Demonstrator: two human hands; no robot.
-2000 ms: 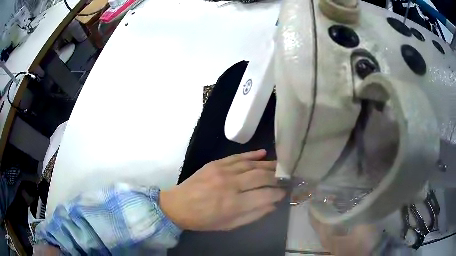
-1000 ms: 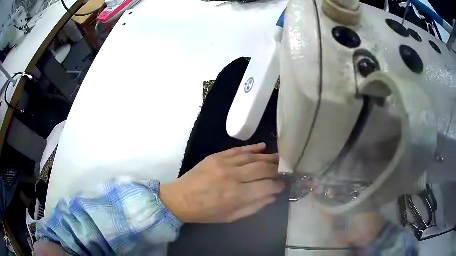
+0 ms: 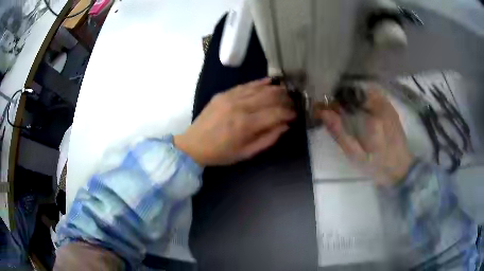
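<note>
A long black fabric panel runs down the white table under the sewing machine head. A small gold-brown patterned piece shows at its upper left edge. My left hand lies flat on the panel with its fingertips beside the presser foot. My right hand is blurred, right of the needle area, with fingers bent near the foot; whether it holds anything cannot be told.
The white machine attachment hangs left of the head. Dark-handled shears lie on the table at the right, blurred. The white table has printed scale marks near its front edge. Another table edge is at the far left.
The view has tilted, so the machine and panel sit higher in the picture. My right hand has moved up beside the presser foot. My left hand remains on the panel.
</note>
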